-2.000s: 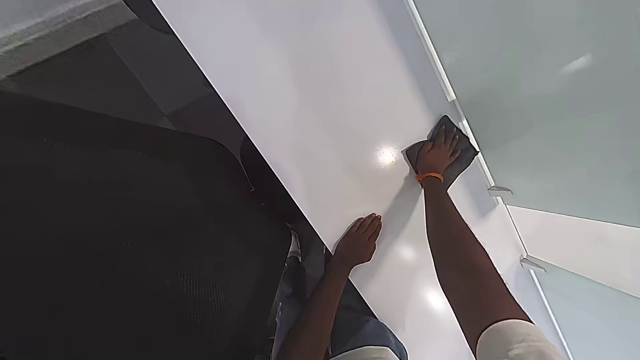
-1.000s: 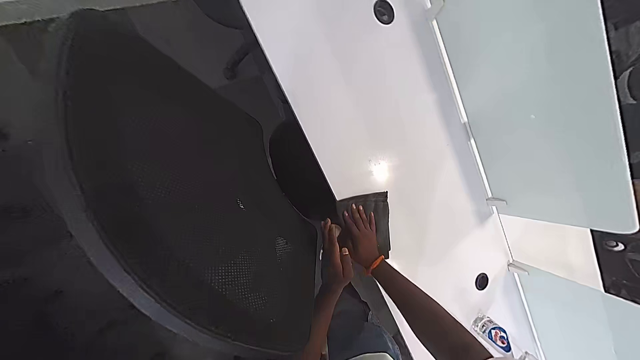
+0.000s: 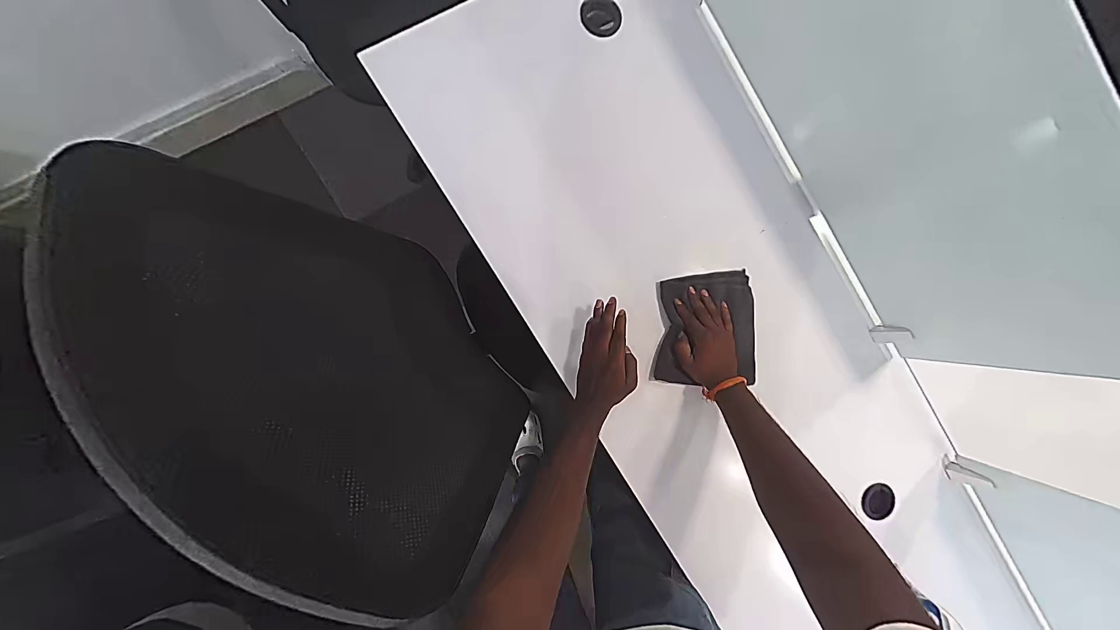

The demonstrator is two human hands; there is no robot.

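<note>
A folded dark cloth (image 3: 742,337) lies flat on the white desktop (image 3: 560,166). On top of it, my right hand (image 3: 707,339) rests palm down with the fingers spread, an orange band (image 3: 725,386) around its wrist. To the left of the cloth, near the desk's edge, is my left hand (image 3: 605,357), holding nothing; its fingers point away from me and lie close together, with the thumb side toward the cloth.
A black mesh-backed chair (image 3: 262,376) stands against the desk on the left. Frosted glass partitions (image 3: 945,175) run along the right side on metal brackets (image 3: 892,333). Two round cable grommets (image 3: 601,16) (image 3: 878,500) are set in the desktop.
The cloth under my right hand has moved from the desk's near edge toward its middle, away from my left hand. My left hand now lies apart from it. The view has shifted.
</note>
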